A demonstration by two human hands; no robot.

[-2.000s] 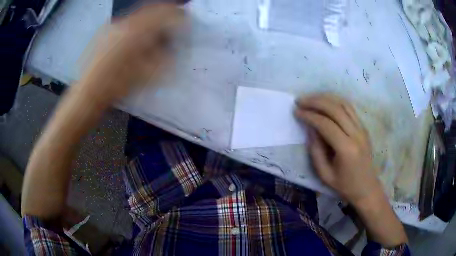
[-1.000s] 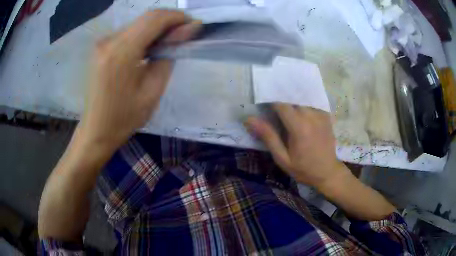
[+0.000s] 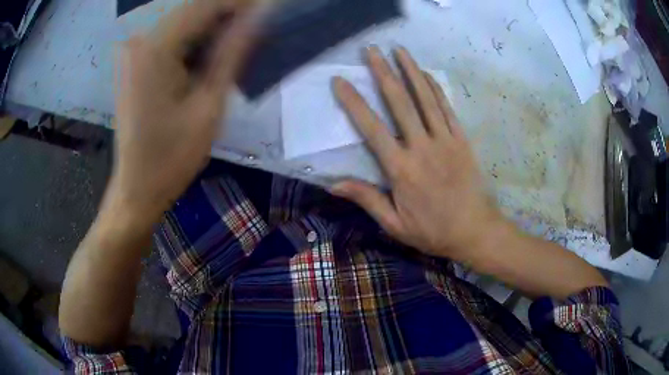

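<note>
A white fabric piece [image 3: 315, 110] lies flat on the white cloth-covered table [image 3: 73, 73] near its front edge. My right hand [image 3: 414, 150] lies spread with the palm down over the right part of the piece. My left hand [image 3: 180, 95], blurred and partly cut off by the top edge, holds a dark interlining piece [image 3: 323, 36] by its left end. The dark piece is tilted above the upper left part of the white piece.
The black iron [image 3: 645, 183] stands at the right table edge. A crumpled heap of white scraps [image 3: 612, 44] lies at the far right, beside a white strip [image 3: 565, 44]. A dark piece [image 3: 132, 6] shows at the top left edge.
The pale folded piece is gone from my left hand, which now holds a dark piece. My right hand has moved onto the white piece and spread its fingers. The view has shifted.
</note>
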